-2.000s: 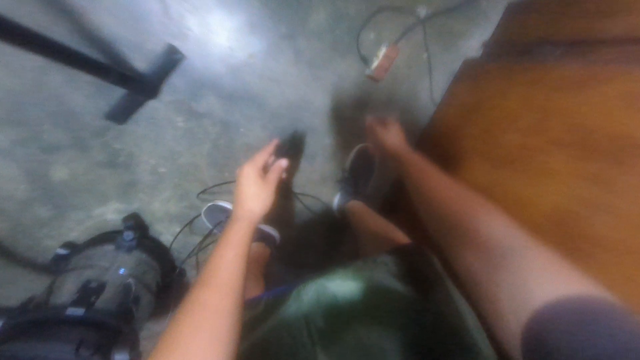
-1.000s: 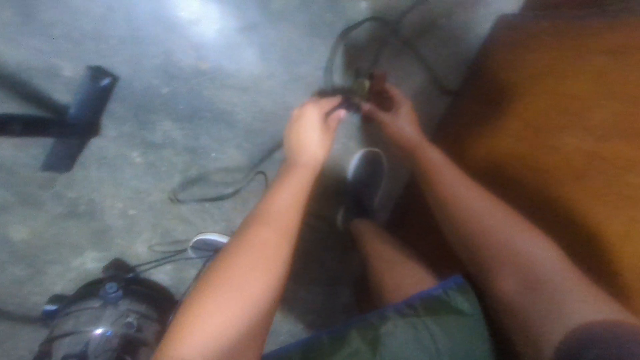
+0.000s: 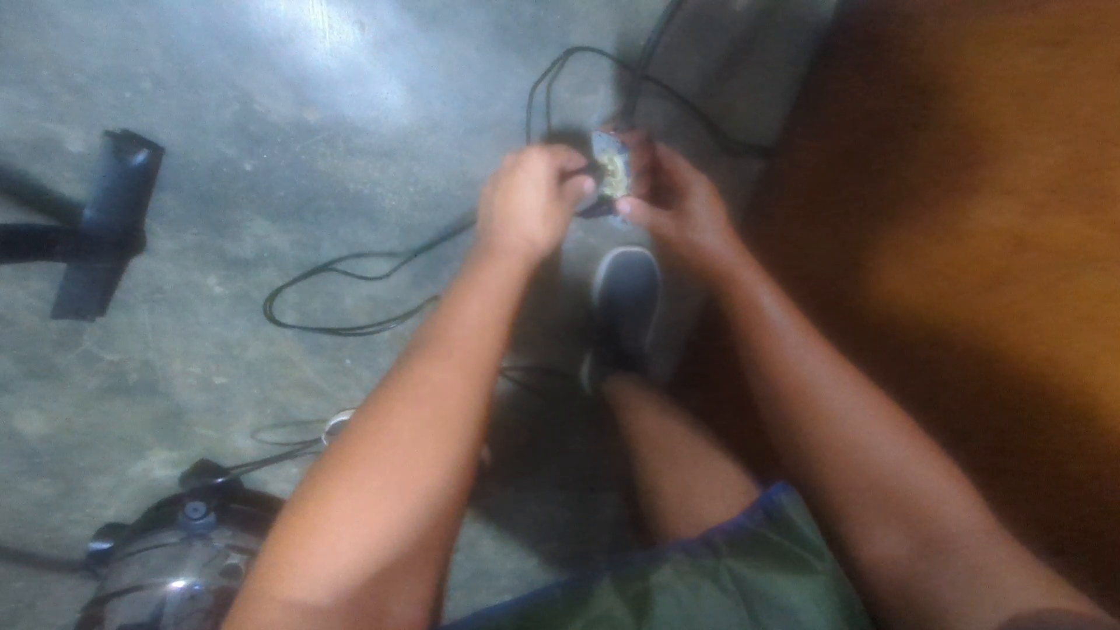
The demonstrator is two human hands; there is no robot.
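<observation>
My right hand (image 3: 678, 197) grips a small power outlet block (image 3: 613, 168) at the end of a dark cable, its pale face turned toward my other hand. Close against it, my left hand (image 3: 535, 197) pinches a dark plug (image 3: 597, 203), from which a thin black cord (image 3: 442, 234) appears to run down to the left. Blur and my fingers hide whether plug and outlet are joined. The two hands nearly touch above my dark shoe (image 3: 626, 293).
A vacuum cleaner with a shiny canister (image 3: 179, 569) stands at lower left. Its black floor nozzle (image 3: 109, 227) lies farther up on the concrete floor (image 3: 219, 367). A brown wooden surface (image 3: 989, 289) fills the right side. Looped cord (image 3: 328, 331) lies on the floor.
Two seconds ago both hands were apart and the outlet block lay on the floor. My hands have since come together at the block, and the cord now stretches from my left hand.
</observation>
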